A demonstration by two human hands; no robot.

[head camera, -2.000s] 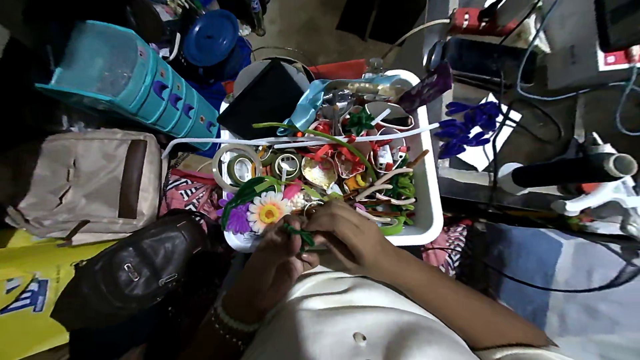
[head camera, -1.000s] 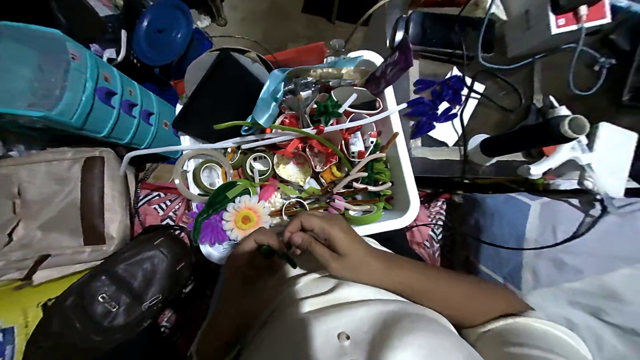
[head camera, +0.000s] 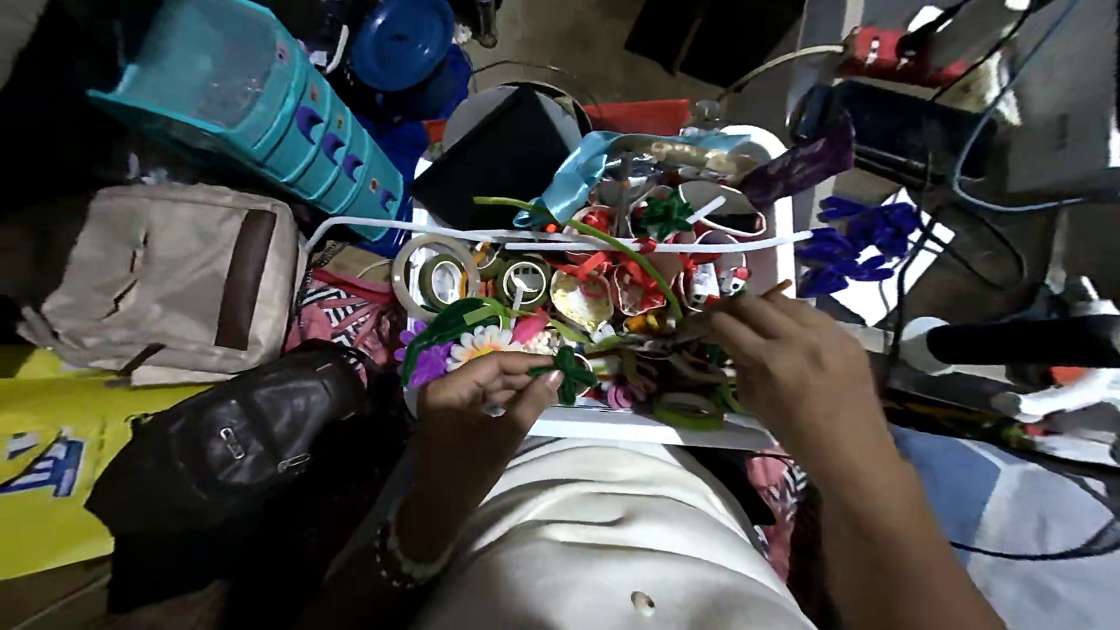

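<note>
Between the thumb and fingers of my left hand [head camera: 486,398] is a small dark green leaf-shaped craft piece [head camera: 569,374], held above the near edge of a white plastic tray [head camera: 612,426]. My right hand [head camera: 774,350] reaches over the tray's right part, fingers bent down among pipe cleaners; its fingertips are partly hidden, so I cannot tell whether it grips anything. A white and orange flower [head camera: 481,343] lies left of the green piece. Tape rolls [head camera: 440,278] sit behind the flower. A long white pipe cleaner [head camera: 525,236] and a light green one [head camera: 604,238] lie across the tray.
Left of the tray stand a teal drawer unit [head camera: 262,114], a beige bag [head camera: 166,280] and a dark leather bag [head camera: 236,437]. Blue-violet craft pieces [head camera: 853,241] lie on white paper at the right, near cables and a black roll [head camera: 1024,341]. A black flat object [head camera: 499,157] rests on the tray's back left.
My hands were together at the tray's near edge and are now apart. The right hand has moved right and over the tray; the left still holds the green piece.
</note>
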